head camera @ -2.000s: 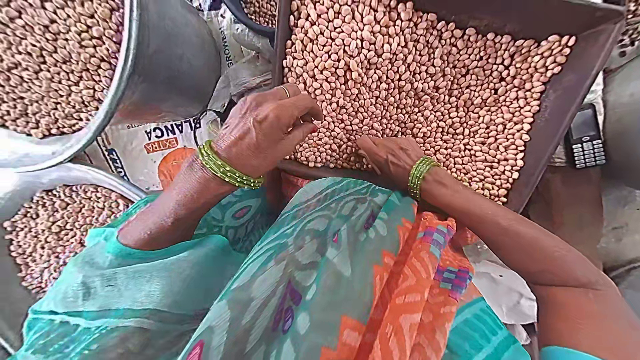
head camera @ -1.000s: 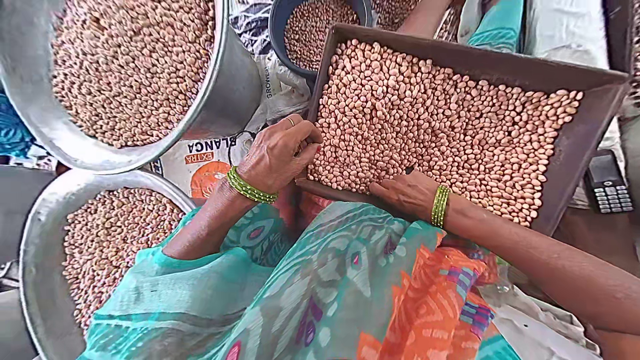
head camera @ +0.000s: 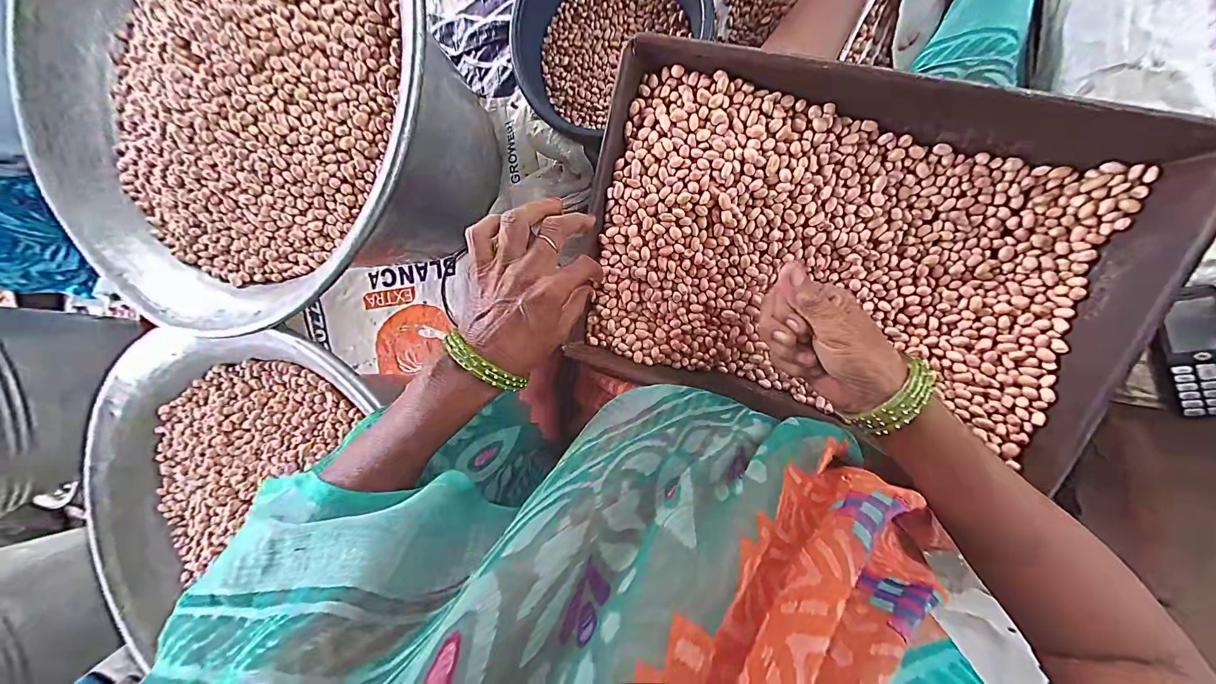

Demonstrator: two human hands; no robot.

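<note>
A brown rectangular tray point(head camera: 1126, 261) with raised sides lies across my lap, holding a wide layer of shelled peanuts point(head camera: 855, 218). My left hand point(head camera: 522, 285) is at the tray's left side, fingers spread and bent, their tips at the rim; nothing shows in it. Over the peanuts near the tray's front edge, my right hand point(head camera: 826, 337) has its fingers curled in, with the thumb against the index finger. Whether anything is inside them cannot be seen. Green bangles circle both wrists.
Two metal basins point(head camera: 408, 190) point(head camera: 114, 446) of peanuts stand at the left. Behind the tray are a dark round tub point(head camera: 532, 85) of peanuts and another person's arm point(head camera: 817, 28). A printed sack point(head camera: 356, 313) lies beneath; a keypad phone point(head camera: 1192, 366) is at the right.
My right hand has lifted from the tray's front edge to over the peanuts, and its fingers have curled. My left hand's fingers have spread at the tray's left side.
</note>
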